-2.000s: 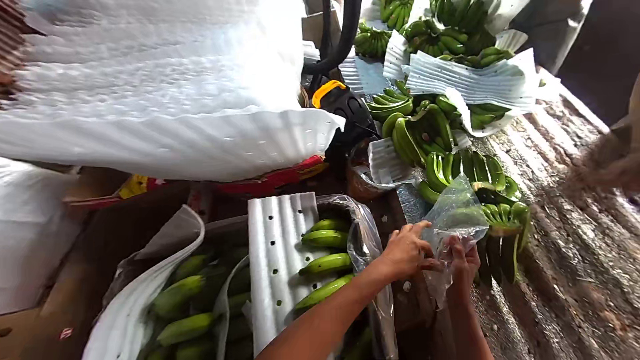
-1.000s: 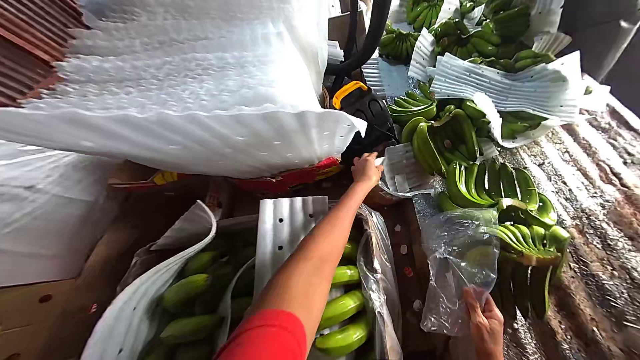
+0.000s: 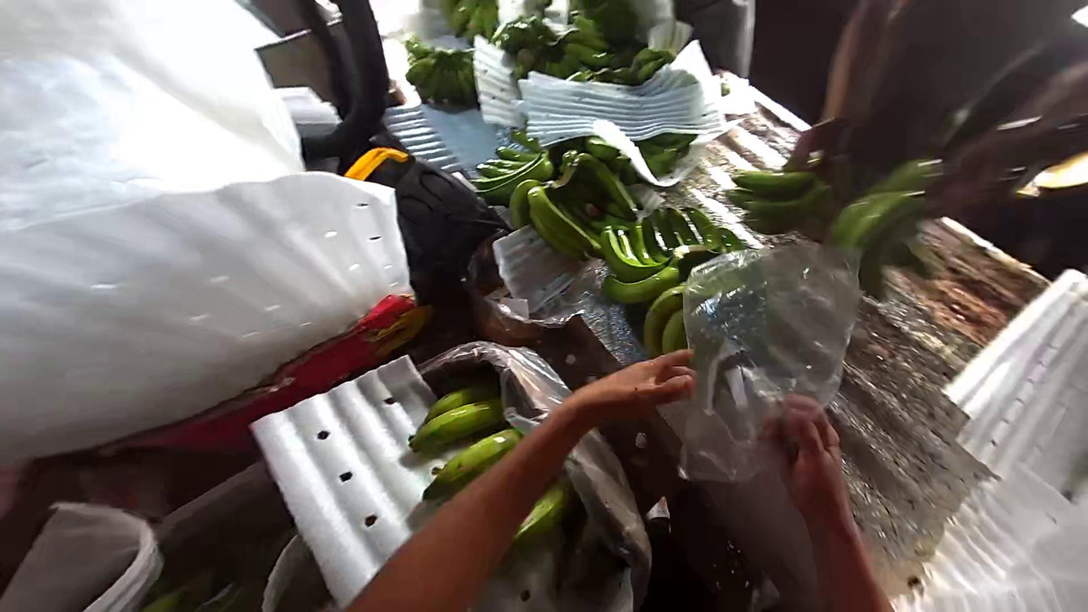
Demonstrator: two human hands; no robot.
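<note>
A clear plastic bag (image 3: 765,340) is spread between my hands above the edge of the work table. My right hand (image 3: 807,438) grips its lower part. My left hand (image 3: 650,382) reaches to the bag's left edge, fingers partly bent; whether it pinches the film cannot be told. Behind the bag lie green banana clusters (image 3: 637,246) on the table. Beneath my left forearm is a box lined with plastic film (image 3: 608,484), holding green bananas (image 3: 463,425) partly covered by a white perforated foam sheet (image 3: 348,476).
A large stack of white foam sheets (image 3: 204,289) rises at left beside a black object with a yellow part (image 3: 374,161). More bananas wrapped in foam (image 3: 620,106) lie at the back. Another person's blurred hands hold bananas (image 3: 875,212) at right. White ribbed sheets (image 3: 1037,399) lie far right.
My left hand has moved from near the black object over to the plastic bag, which now stands raised and spread. Another person's hands with bananas have appeared at right. The view has shifted right.
</note>
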